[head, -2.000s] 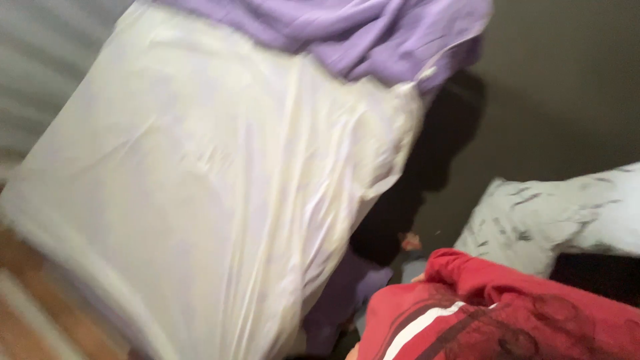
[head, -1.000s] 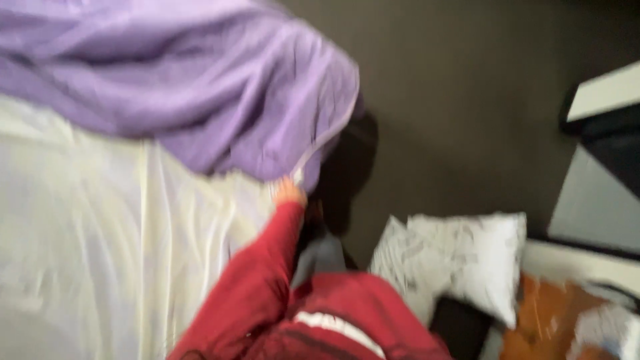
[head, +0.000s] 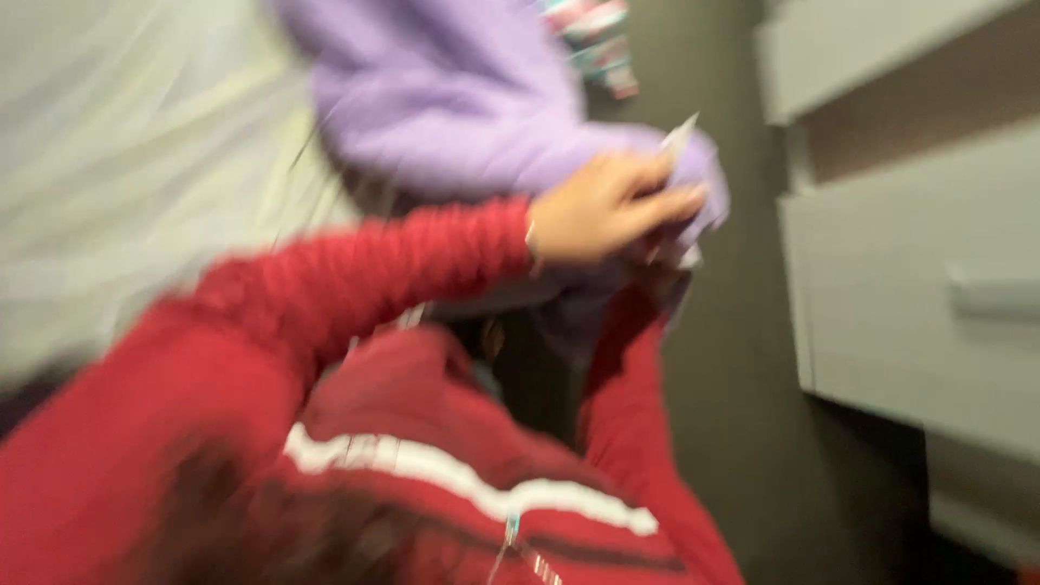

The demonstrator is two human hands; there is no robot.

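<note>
A purple blanket hangs off the bed, bunched toward the middle of the view. My left hand, at the end of a red sleeve, grips a gathered part of it beside a white tag or edge piece. Just below, my right hand is mostly hidden by the fabric and in shadow, close against the same bunched end; its fingers cannot be made out. The pale bed sheet, creased, lies to the left. Motion blurs the picture.
A grey-white drawer unit with a handle stands at the right, one part jutting out. Dark floor runs between it and the bed. A pink and teal patterned item lies at the top, beyond the blanket.
The view has swung strongly, bringing the drawer unit in. The purple blanket, earlier spread over the bed, now hangs in bunched folds off its side. A second red-sleeved arm now shows beside the blanket.
</note>
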